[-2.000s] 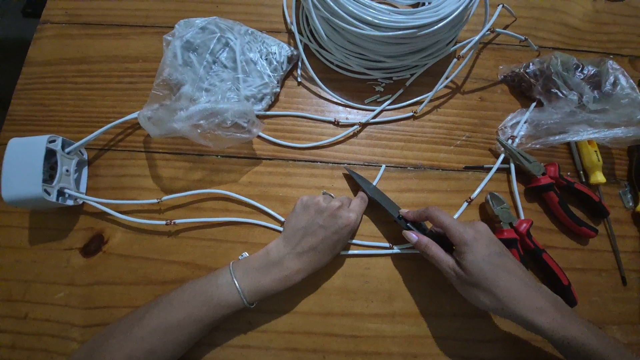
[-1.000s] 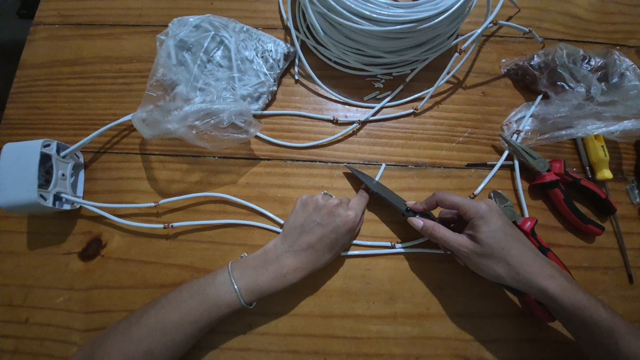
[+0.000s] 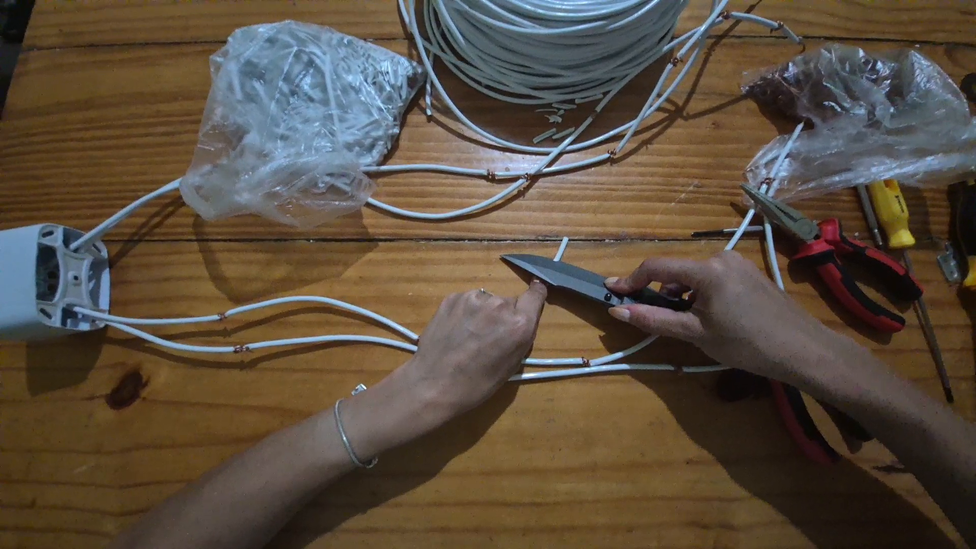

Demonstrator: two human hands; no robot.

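My right hand (image 3: 686, 305) grips the dark handle of a folding knife (image 3: 564, 278), its blade pointing left. The blade lies across a short upright end of white insulated wire (image 3: 562, 248), close to the fingertip of my left hand (image 3: 484, 339). My left hand is curled on the table over white wires (image 3: 328, 341) that run left into a white plastic housing (image 3: 49, 282). Whatever my left fingers pinch is mostly hidden beneath them. Right of my left hand the wires continue, with bare copper joints (image 3: 585, 361) along them, and pass under my right hand.
A coil of white wire (image 3: 549, 53) lies at the top, with cut insulation bits (image 3: 555, 136) below it. Plastic bags stand left (image 3: 297, 122) and right (image 3: 862, 114). Red-handled pliers (image 3: 839, 259), second red-handled pliers (image 3: 804, 427) and a yellow-handled screwdriver (image 3: 892, 213) lie at the right.
My right hand has shifted slightly with the knife, and the blade now lies flatter than two seconds ago. My left hand has stayed in nearly the same place.
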